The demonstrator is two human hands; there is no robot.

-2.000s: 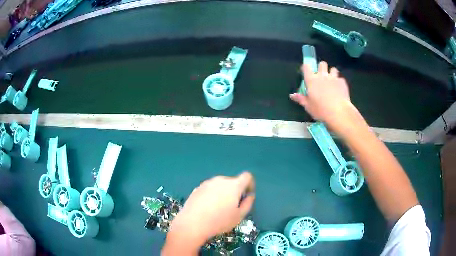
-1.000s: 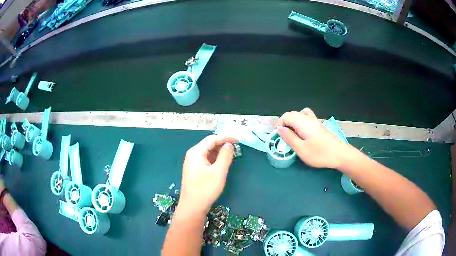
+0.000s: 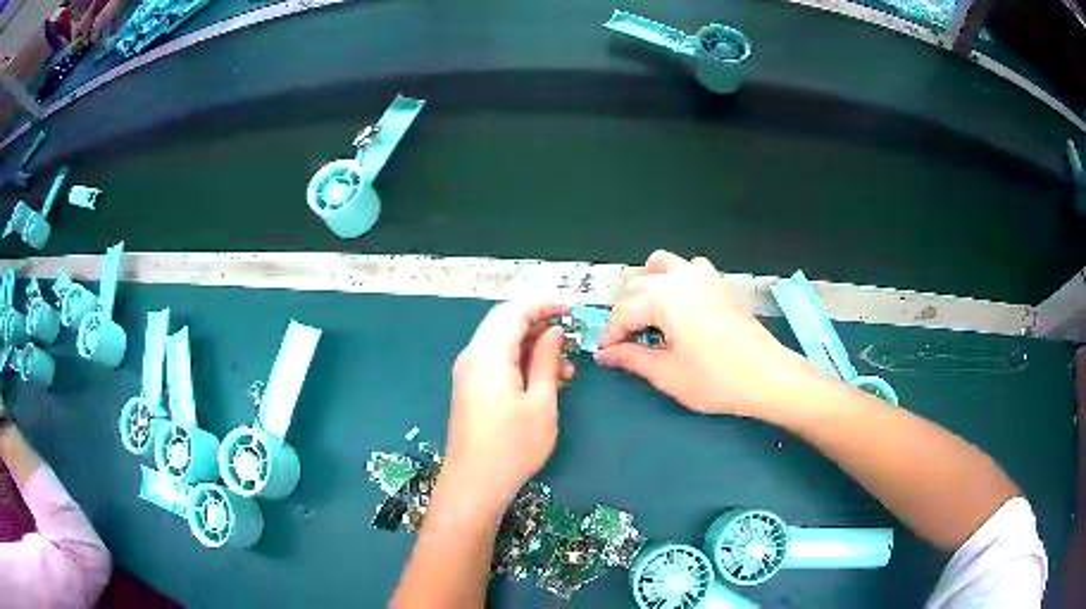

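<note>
A turquoise fan body (image 3: 590, 326) is held between my hands just in front of the pale strip; only a short piece of its handle shows, and the head is hidden by my right hand. My left hand (image 3: 510, 383) pinches a small circuit board (image 3: 570, 333) at the handle. My right hand (image 3: 681, 337) is closed around the fan body, with its fingertips at the handle. The pile of circuit boards (image 3: 560, 538) lies on the bench below my hands, partly behind my left forearm.
Fan bodies (image 3: 260, 462) cluster at the left of the bench. Closed-looking fans (image 3: 748, 546) lie at the lower right. Another fan body (image 3: 807, 312) is partly behind my right forearm. The belt (image 3: 524, 179) carries more fan bodies. A person's pink sleeve (image 3: 54, 535) is at the lower left.
My right hand took a fan body from the belt and brought it over the bench. My left hand moved from the pile to its handle with a board. Fan bodies on the belt moved left.
</note>
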